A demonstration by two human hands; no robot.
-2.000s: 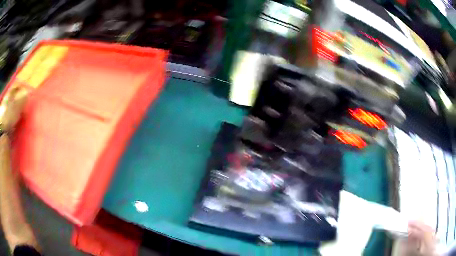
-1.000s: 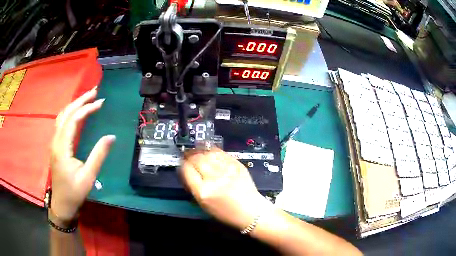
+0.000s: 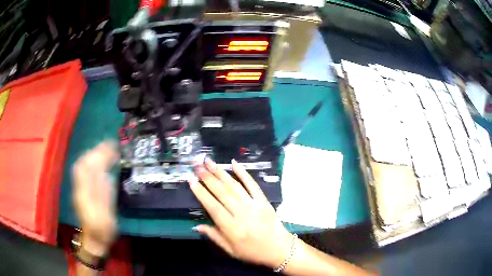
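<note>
The black test fixture (image 3: 237, 129) stands on the green mat with its upright plate and clamp linkage at the left. The red clamp handle (image 3: 151, 4) is raised at the top edge. White unlit digits (image 3: 164, 145) show at the clear nest (image 3: 156, 175) at the fixture's front left. My right hand (image 3: 234, 210) lies palm down over the fixture's front, fingers spread, fingertips at the nest's right end. My left hand (image 3: 96, 188) is blurred, just left of the fixture; its fingers cannot be made out clearly.
Two red panel meters (image 3: 243, 59) are lit behind the base, blurred. A red tray (image 3: 40, 145) is at the left. A paper slip (image 3: 312, 186) and a pen (image 3: 303, 125) lie right of the fixture. Rows of white rectangles (image 3: 415, 124) lie on brown cardboard (image 3: 396, 188) at the right.
The view has shifted, so the fixture sits further left in the picture. My right hand has flattened out with its fingers spread. My left hand has moved in closer to the fixture's left side.
</note>
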